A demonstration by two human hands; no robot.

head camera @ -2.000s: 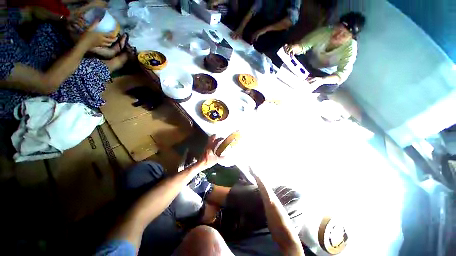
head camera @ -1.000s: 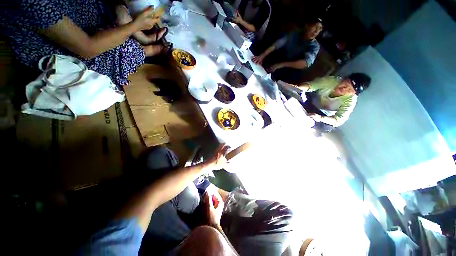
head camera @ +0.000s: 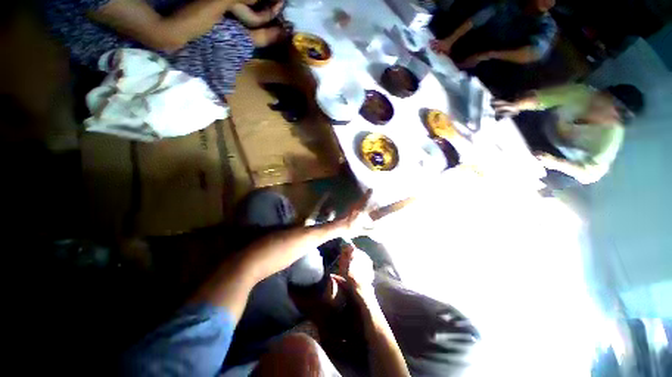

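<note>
A tan housing (head camera: pixel 390 209) stands on edge at the near side of the overexposed table, seen as a narrow strip. My left hand (head camera: pixel 357 218) holds it from its left side; glare hides the far side and whatever white part is against it. My right hand (head camera: pixel 355 266) is lower, over my lap, below the housing and apart from it. Its fingers are bent and blurred, and whether they hold something small cannot be told.
Tan shells with dark centres (head camera: pixel 378 152), dark brown housings (head camera: pixel 376 107) and a white bowl (head camera: pixel 340 94) lie further up the table. Several people sit around it, one in yellow-green (head camera: pixel 586 132). A white cloth (head camera: pixel 151 99) and cardboard (head camera: pixel 284 147) are at left.
The view has swung, so the scene sits further right. My right hand has left the table edge, dropped to my lap, then risen slightly. My left hand still holds the housing.
</note>
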